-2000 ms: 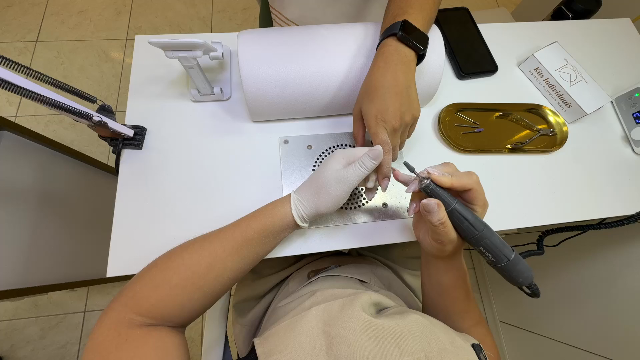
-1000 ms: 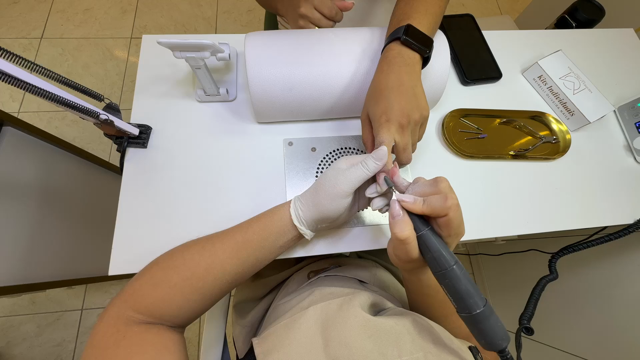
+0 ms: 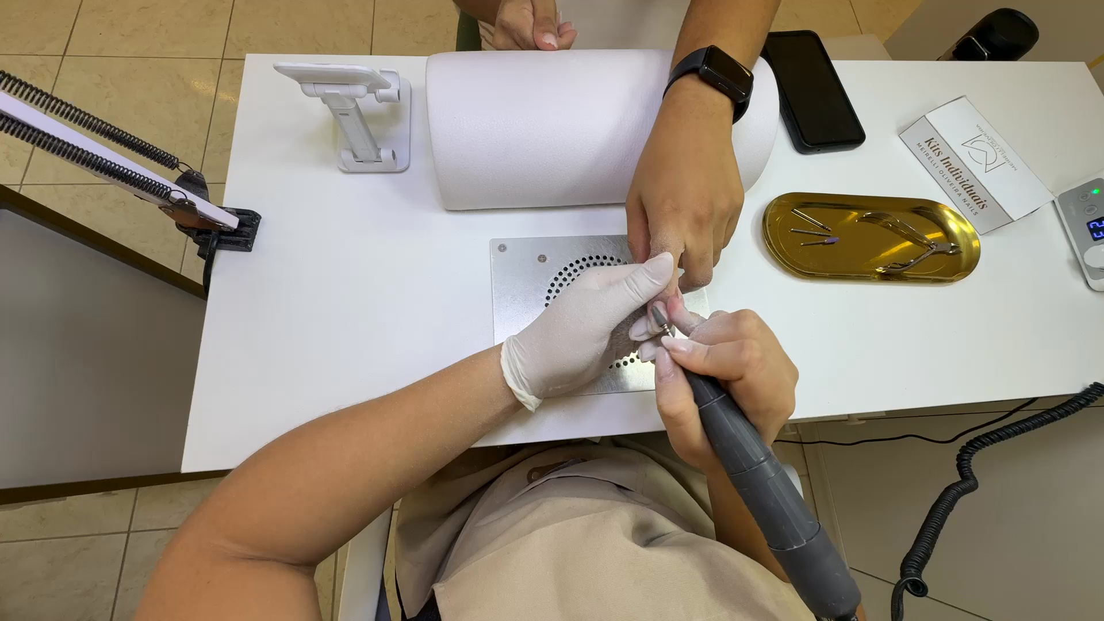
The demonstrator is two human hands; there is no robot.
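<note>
My left hand [image 3: 582, 319], in a white glove, grips a finger of another person's hand [image 3: 690, 190] over the perforated metal plate [image 3: 517, 285] of the table. My right hand [image 3: 733, 371], without a glove, holds a grey electric nail drill [image 3: 759, 483] like a pen. The drill's bit [image 3: 661, 317] is at the tip of the held finger; whether it touches the nail I cannot tell. A white cylindrical armrest [image 3: 543, 129] lies under the other person's wrist, which wears a black smartwatch [image 3: 724, 73].
A gold tray [image 3: 780, 250] with cuticle nippers [image 3: 918, 254] and several drill bits stands right, near a printed white box [image 3: 983, 164], a black phone [image 3: 815, 90] and a control unit [image 3: 1087, 233]. Left are a white phone stand [image 3: 354, 121] and a lamp arm's clamp [image 3: 233, 228].
My right hand has moved left with the drill, bringing its bit from beside the other person's hand to the held fingertip. The person's other hand has come into view behind the armrest.
</note>
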